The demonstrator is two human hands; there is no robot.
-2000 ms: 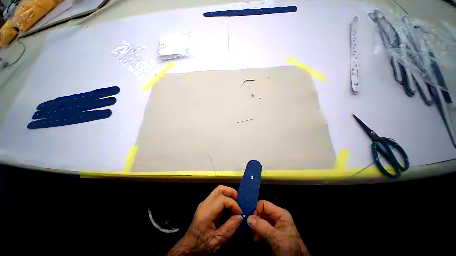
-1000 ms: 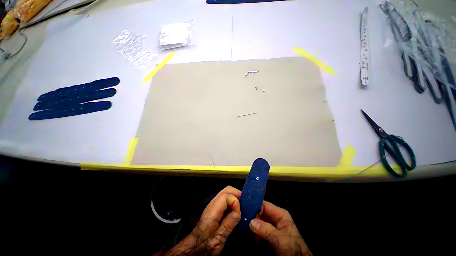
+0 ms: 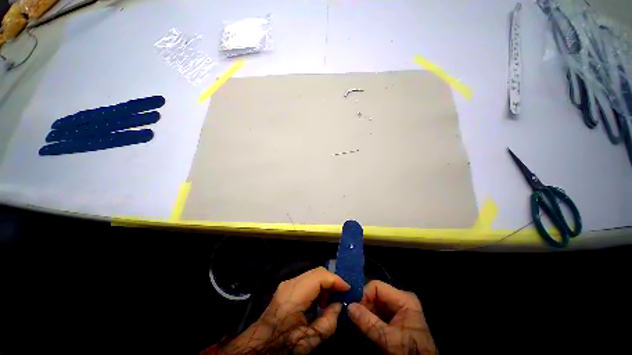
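Note:
A navy strip with tiny white dots stands nearly upright at the table's front edge, its rounded end over the yellow tape. My left hand holds its lower left side, with fingers across the strip's edge. My right hand pinches the lower right side, thumb on its face. Both thumbs are close together beside a small white bead at the strip's lower part. The strip's lower end is hidden in the dark between the hands. No needle can be made out.
A beige sheet with short dark bits is taped down ahead. Scissors lie right, below a measuring strip and bagged strips. Several navy strips lie left. A clear packet and loose clear bits lie upper left.
The view has shifted, and the far single strip has left it. The held strip has turned more upright. My left fingers have moved onto the strip, and the thumbs are closer together than one second ago.

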